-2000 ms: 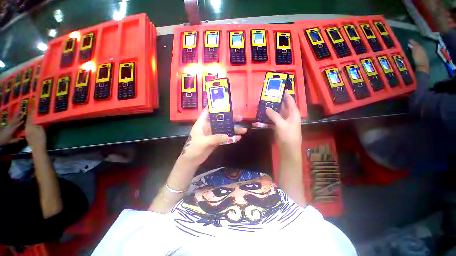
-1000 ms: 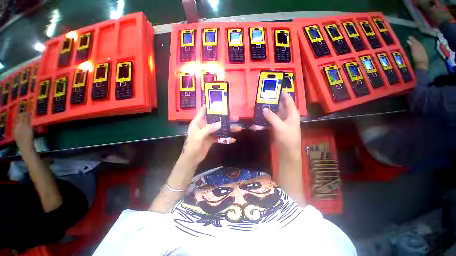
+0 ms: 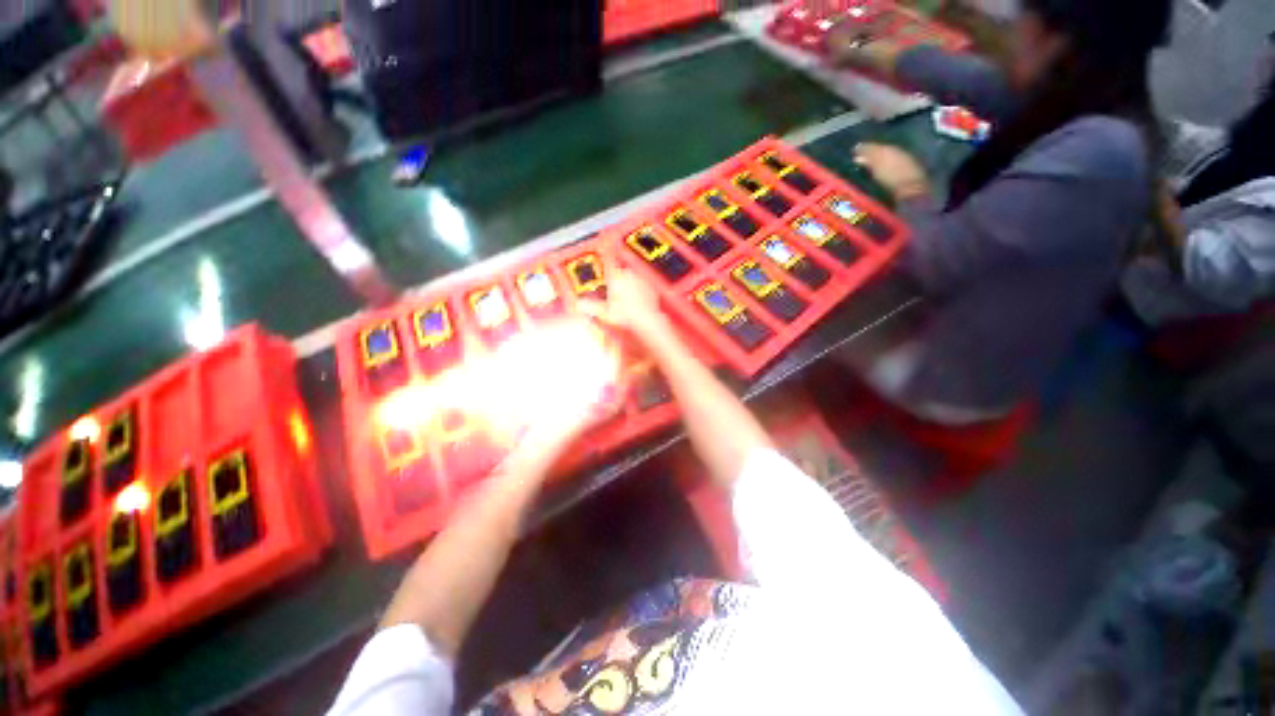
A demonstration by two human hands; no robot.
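The middle red tray (image 3: 366, 506) holds black and yellow keypad phones, with several in its back row, some screens lit. My right hand (image 3: 632, 301) is over its back right corner, beside the last back-row phone (image 3: 586, 274); whether it grips anything is not clear. My left hand (image 3: 585, 399) is over the right part of the front row, blurred and washed out by bright glare. What it holds, if anything, cannot be seen. The glare also hides much of the front row.
A red tray stack (image 3: 287, 511) with phones stands left. Another phone tray (image 3: 870, 266) adjoins on the right. A person in grey (image 3: 1042, 266) sits at the right. A large black box (image 3: 469, 70) stands across the green bench (image 3: 559, 168).
The view has swung to the right and tilted. The two phones held up before are no longer seen raised in my hands. Both hands have reached forward over the middle tray.
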